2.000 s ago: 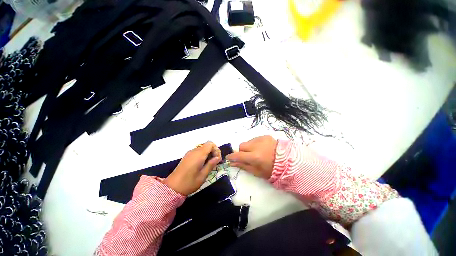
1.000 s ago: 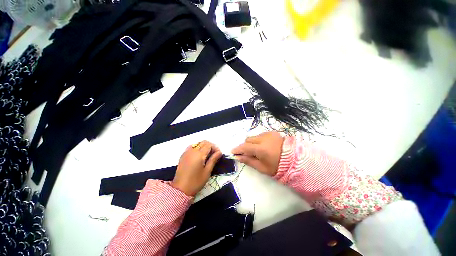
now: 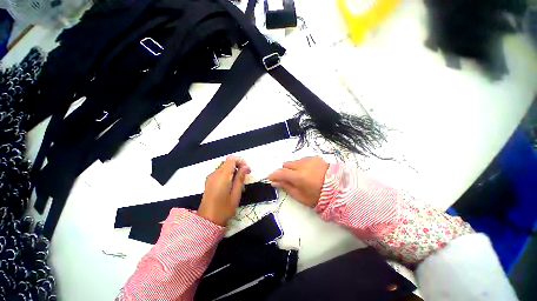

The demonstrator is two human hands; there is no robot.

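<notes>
A black webbing strap (image 3: 258, 193) lies on the white table, with a thin silver buckle at its right end. My left hand (image 3: 225, 189) is over this strap, fingers curled with the tips together; whether it grips the strap or thread is hidden. My right hand (image 3: 299, 179) is just right of and above the buckle end, thumb and fingertips pinched on a fine thread or tiny item, too small to tell. Fine loose threads (image 3: 253, 211) lie below the strap. A stack of short black straps (image 3: 250, 241) lies nearest me.
A large black strap pile (image 3: 135, 64) is at upper left, with a heap of ringed pieces (image 3: 17, 176) at far left. A cut thread bundle (image 3: 353, 132) is right of centre. A black box (image 3: 280, 14), a blurred yellow-orange item (image 3: 366, 17) and dark cloth (image 3: 347, 276) also show.
My left hand has shifted slightly left, off the strap's buckle end, and more of that end shows. My right hand stays close to the buckle end, a little further left than one second ago.
</notes>
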